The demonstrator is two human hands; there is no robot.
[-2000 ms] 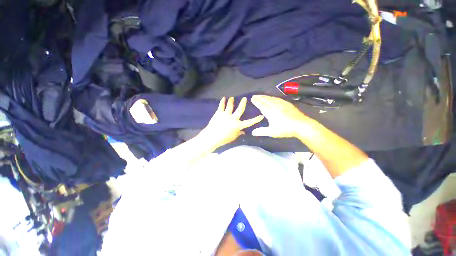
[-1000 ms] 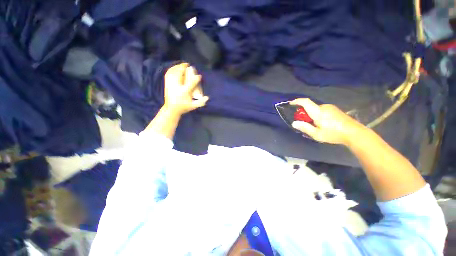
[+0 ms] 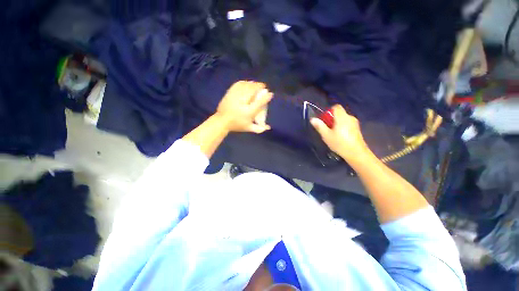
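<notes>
The navy garment (image 3: pixel 207 85) lies along the table in front of me, its edges hard to tell from the dark cloth around it. My right hand (image 3: pixel 340 132) is closed on the steam iron (image 3: pixel 325 117), whose pale-edged tip points up and left beside the navy cloth. My left hand (image 3: pixel 244 107) rests on the garment to the left of the iron, fingers bent around a small off-white block (image 3: pixel 261 116), partly hidden by the fingers.
A navy heap (image 3: pixel 336 40) with white labels lies behind the work. The tan hose (image 3: pixel 424 133) runs from the iron to the right and has a knot. The dark table (image 3: pixel 273 159) borders my body. Pale floor (image 3: pixel 122 156) shows at left.
Since two seconds ago my right hand has taken hold of the iron and my left hand the off-white block. In the last second the view has shifted and the iron's tip has turned upward, closer to my left hand.
</notes>
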